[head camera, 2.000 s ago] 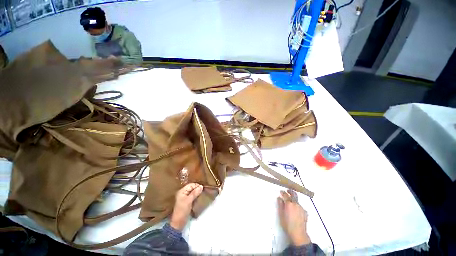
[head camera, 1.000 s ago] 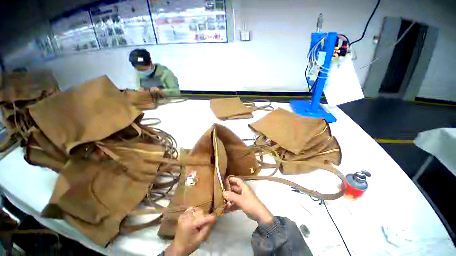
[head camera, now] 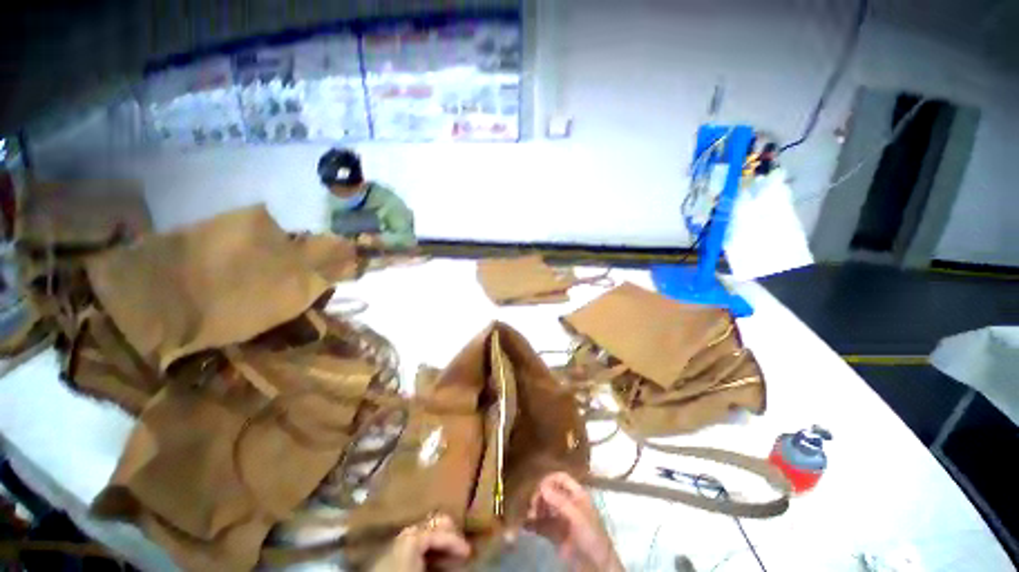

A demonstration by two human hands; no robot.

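A brown bag stands in front of me with its mouth parted and a gold-yellow zipper running down it. A small shiny metal fitting shows on its left panel. My left hand is at the bag's near edge, low in the view, fingers bent on the fabric. My right hand is just right of the zipper's near end, fingers curled and blurred; whether it pinches anything is unclear. A brown strap loops out to the right on the table.
Piles of similar brown bags lie at left, more bags at back right. A red and grey bottle stands at right, near a dark tool with a black cord. A blue stand and a person are across the white table.
The view has tilted up, so things sit lower. My right hand has moved off the zipper edge to the right. My left hand stays at the bag's near edge.
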